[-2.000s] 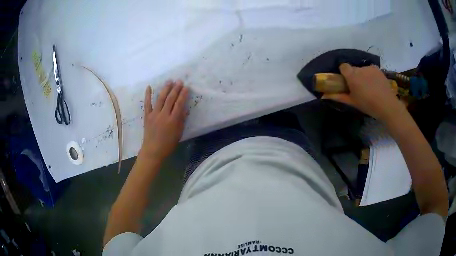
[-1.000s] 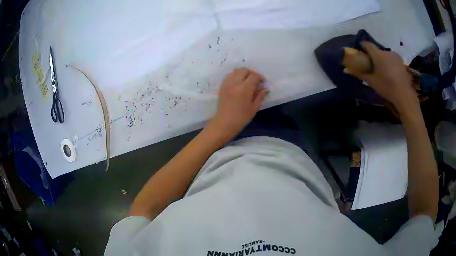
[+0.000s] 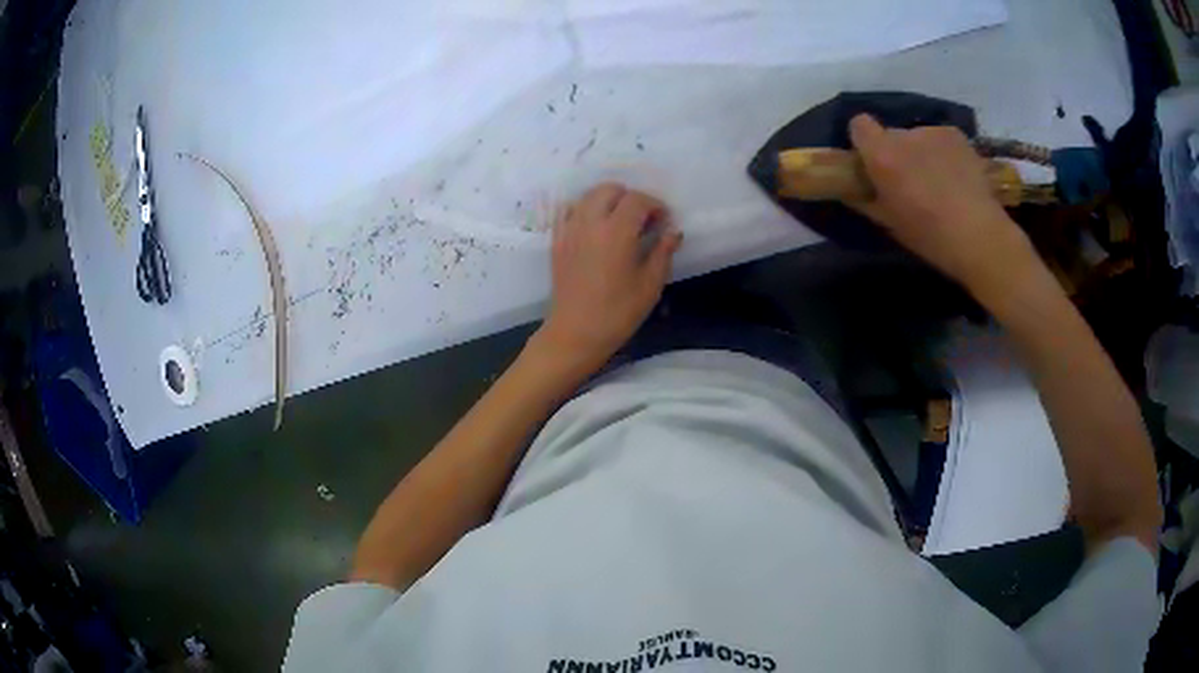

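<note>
My right hand [image 3: 927, 184] grips the tan wooden handle of the black steam iron [image 3: 855, 116], whose pointed tip faces left near the table's front edge. My left hand [image 3: 605, 263] lies on the white cloth by the front edge, fingers curled with the thumb near them; whether it pinches fabric is hidden. A narrow pale strip [image 3: 480, 226] shows faintly on the cloth to the left of my left hand. The tan curved template [image 3: 274, 270] lies alone further left, its lower end past the table edge.
Shears [image 3: 147, 217], a yellow marked strip [image 3: 108, 178] and a white tape roll [image 3: 179, 376] lie at the left of the pressing table [image 3: 381, 322]. White garment pieces [image 3: 395, 92] cover the far side. The iron's hose [image 3: 1019, 151] trails right. White sheets [image 3: 1002, 460] sit below the table at right.
My left hand moved right from beside the template, then stayed near the same place with a small shift left. The iron moved right, then back left, and its tip now points left.
</note>
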